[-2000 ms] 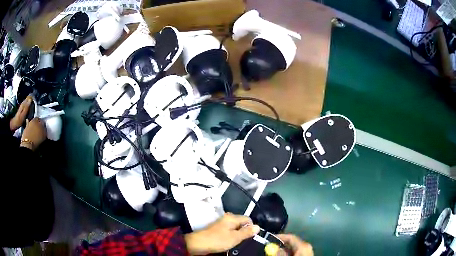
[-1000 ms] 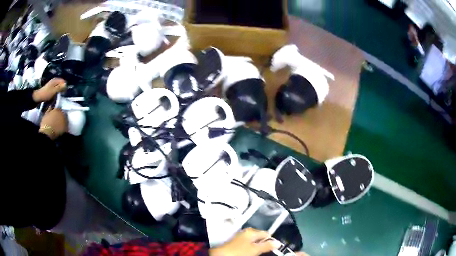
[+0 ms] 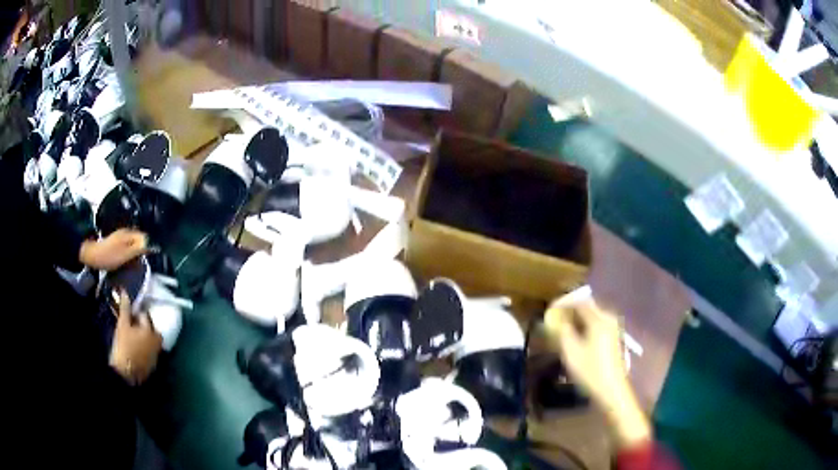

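My right hand [image 3: 588, 349], with a red sleeve, is blurred in front of the brown carton's [image 3: 496, 262] right corner; I cannot tell whether it holds anything. The open carton has dark contents. The hand partly hides a dome camera behind it. White-and-black dome cameras [image 3: 381, 285] lie in front of and left of the carton. One has a black pad [image 3: 439, 318] on its base; a bare white base [image 3: 439, 418] shows lower down. My left hand is out of the picture.
A label strip [image 3: 322, 128] and a white strip [image 3: 404, 94] lie behind the cameras. Another person's hands [image 3: 133, 344] work on a camera at left. A white shelf edge [image 3: 634, 119] with paper tags and a yellow item spans upper right.
The view has swung up and left, showing the whole carton, strips and shelf. My right hand has moved from the bottom edge to beside the carton. My left hand has left the picture.
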